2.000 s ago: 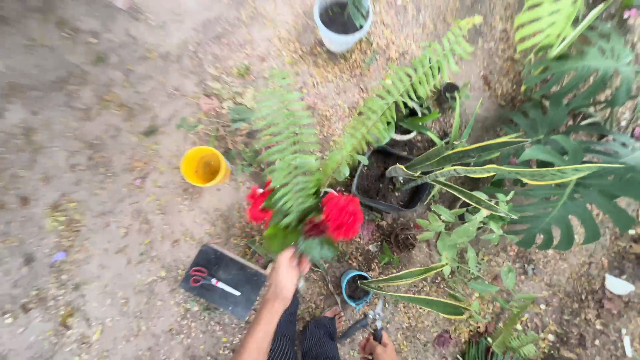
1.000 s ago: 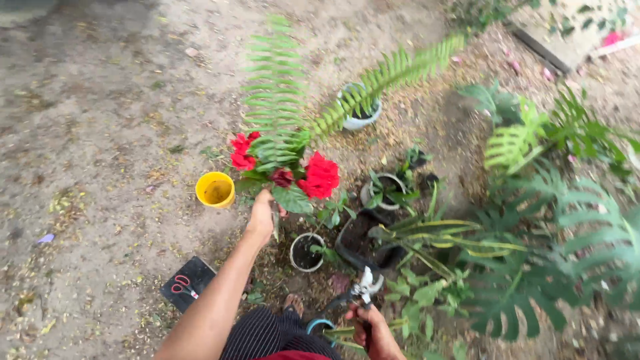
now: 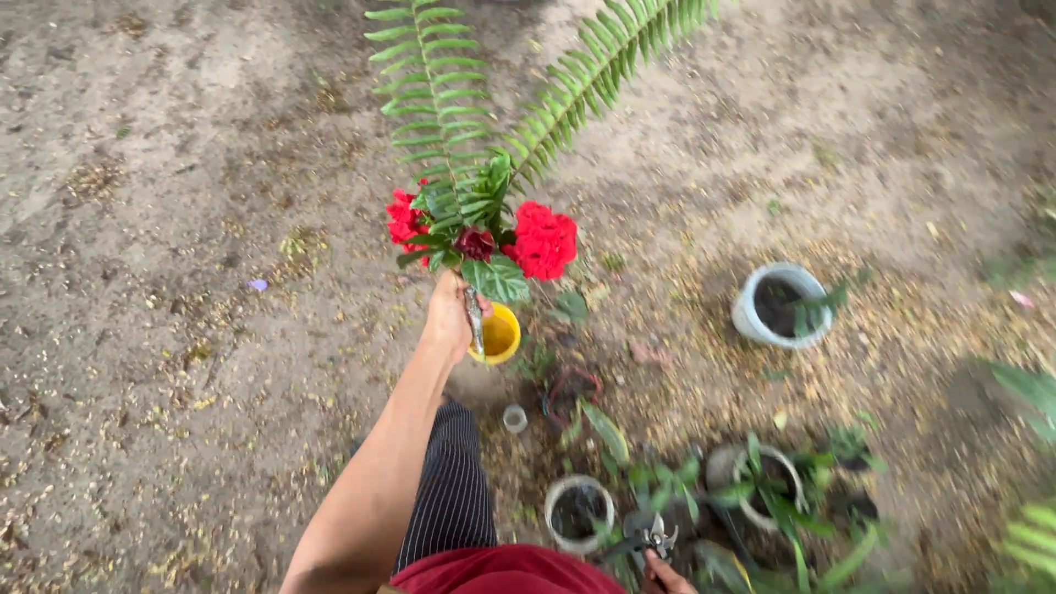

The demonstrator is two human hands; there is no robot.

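My left hand (image 3: pixel 450 318) is closed around the stems of a bouquet, held out in front of me. The bouquet has two long fern fronds (image 3: pixel 445 107) rising from it, large red flowers (image 3: pixel 544 241), a smaller dark red bloom (image 3: pixel 475 243) and broad green leaves (image 3: pixel 497 279). Something silvery shows along the stems at my palm. At the bottom edge, my right hand (image 3: pixel 667 575) holds pruning shears (image 3: pixel 658 538) with their blades apart; most of that hand is cut off by the frame.
A yellow bucket (image 3: pixel 499 334) stands on the ground just beyond my left hand. A pale pot (image 3: pixel 782 307) with dark contents is at the right. Potted plants (image 3: pixel 767 487), a small round pot (image 3: pixel 579 513) and a clear cup (image 3: pixel 515 418) lie near my legs.
The view has shifted a lot. The bouquet is still in my left hand and the shears in my right. The yellow bucket, earlier left of the bouquet, now appears below it.
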